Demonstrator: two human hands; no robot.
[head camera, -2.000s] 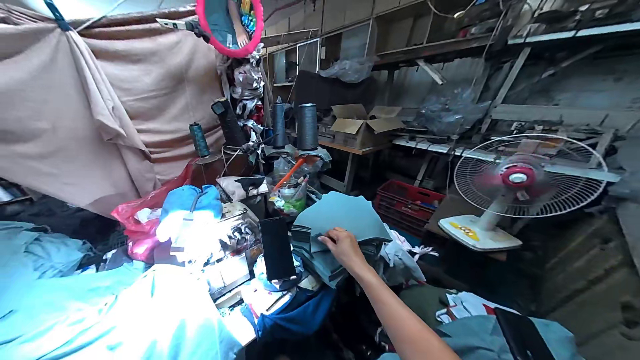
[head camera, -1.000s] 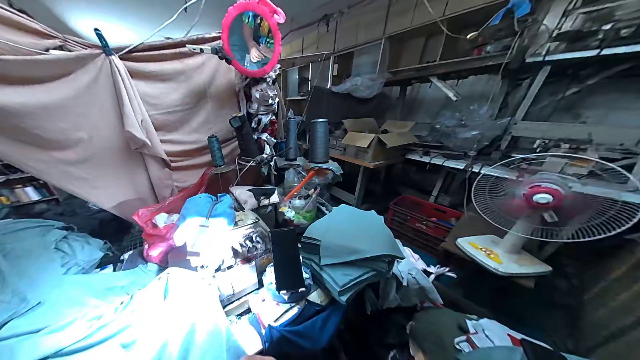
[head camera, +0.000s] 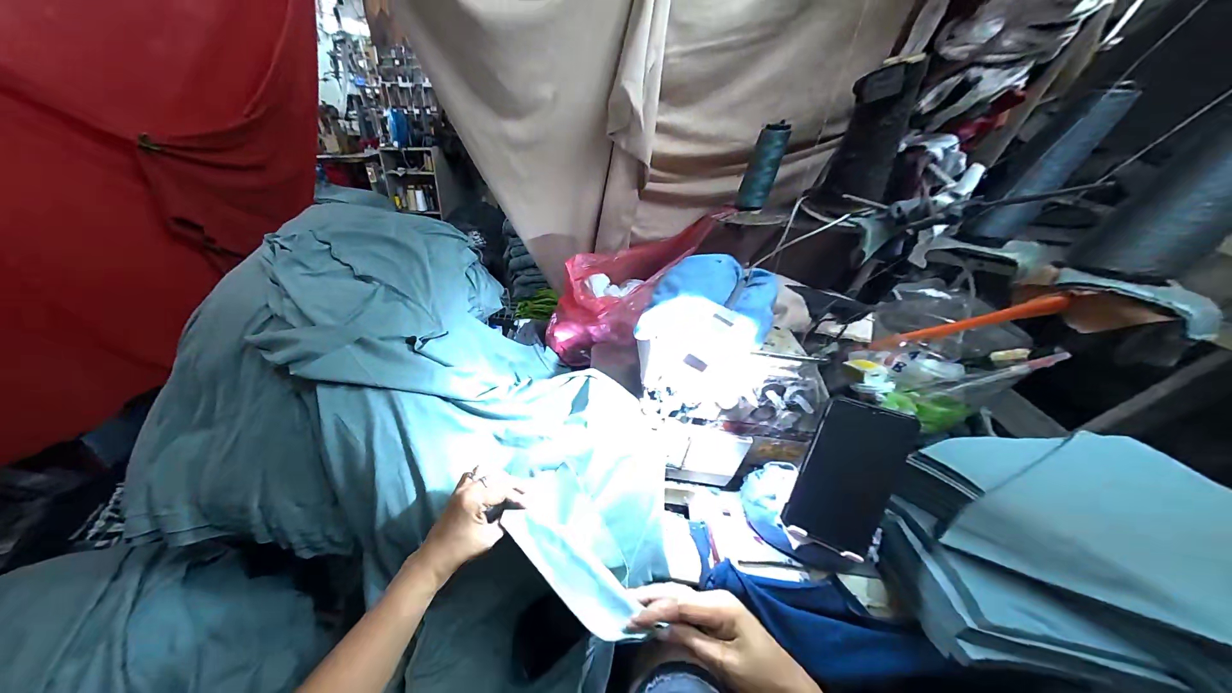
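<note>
My left hand (head camera: 472, 515) pinches the upper left corner of a folded edge of pale teal fabric (head camera: 568, 573). The same edge's lower right end is between the fingers of my right hand (head camera: 707, 630), so the edge runs slanting between both hands. A large heap of teal cloth (head camera: 385, 289) lies behind and left of them. Under a bright light, a sewing machine (head camera: 707, 452) stands partly hidden beyond the fabric. A stack of cut teal fabric panels (head camera: 1088, 539) lies to the right of my right hand.
A dark phone-like slab (head camera: 852, 472) leans beside the stack. Behind are a red plastic bag (head camera: 602, 298), a thread cone (head camera: 765, 166), an orange-handled tool (head camera: 972, 320) and a clear bag of small items (head camera: 924, 375). Dark blue cloth (head camera: 818, 626) hangs at the front edge. Beige and red curtains hang behind.
The view has swung left. Two seconds ago a hand lay on the stack of panels; one second ago it was off the stack. Now both hands hold the teal fabric.
</note>
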